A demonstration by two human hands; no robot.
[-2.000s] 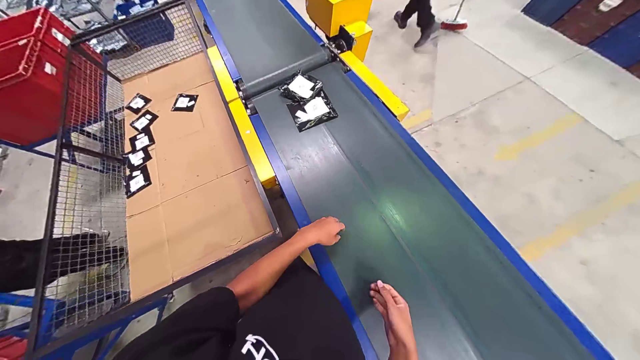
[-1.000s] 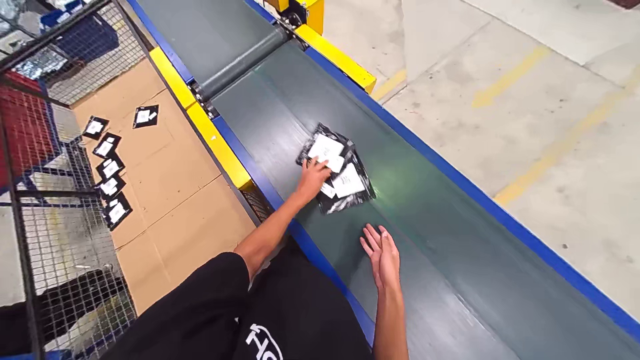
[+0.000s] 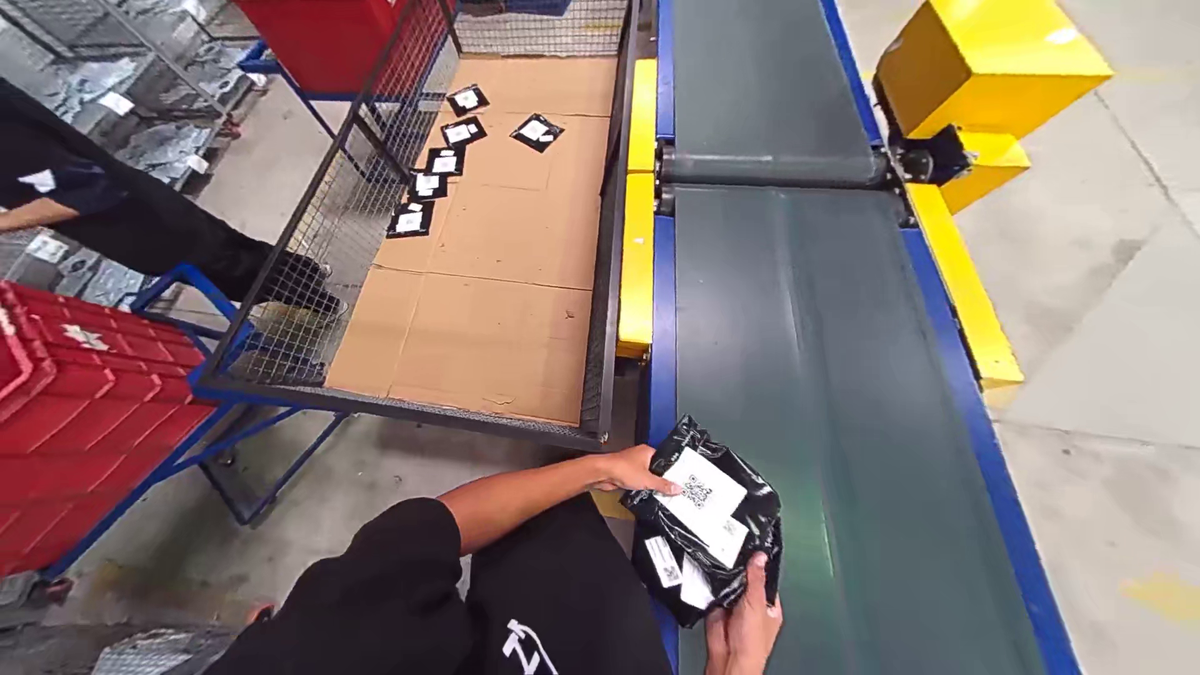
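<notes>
Two black plastic mailing bags with white labels lie one over the other between my hands, above the left edge of the conveyor belt (image 3: 750, 309). My left hand (image 3: 637, 472) grips the upper left corner of the top bag (image 3: 712, 502), its thumb on the label. My right hand (image 3: 750, 619) holds the lower right side, with its thumb on top and the fingers partly hidden underneath. The lower bag (image 3: 656, 600) shows below the top one. Several similar black bags, one of them a mailing bag (image 3: 537, 132) apart from the rest, lie on cardboard (image 3: 506, 309) in the mesh cart.
The mesh cart's dark metal rim (image 3: 403, 412) stands left of the belt, beside a yellow guard (image 3: 639, 253). Red plastic bins (image 3: 84, 422) are at the left, near a person in dark clothes (image 3: 141, 206). A yellow housing (image 3: 994, 66) stands right of the belt's roller (image 3: 778, 169).
Both bags, lying on the belt two seconds ago, are now held in my two hands at the belt's left edge. My right hand, empty earlier, has closed on them. The view has turned left.
</notes>
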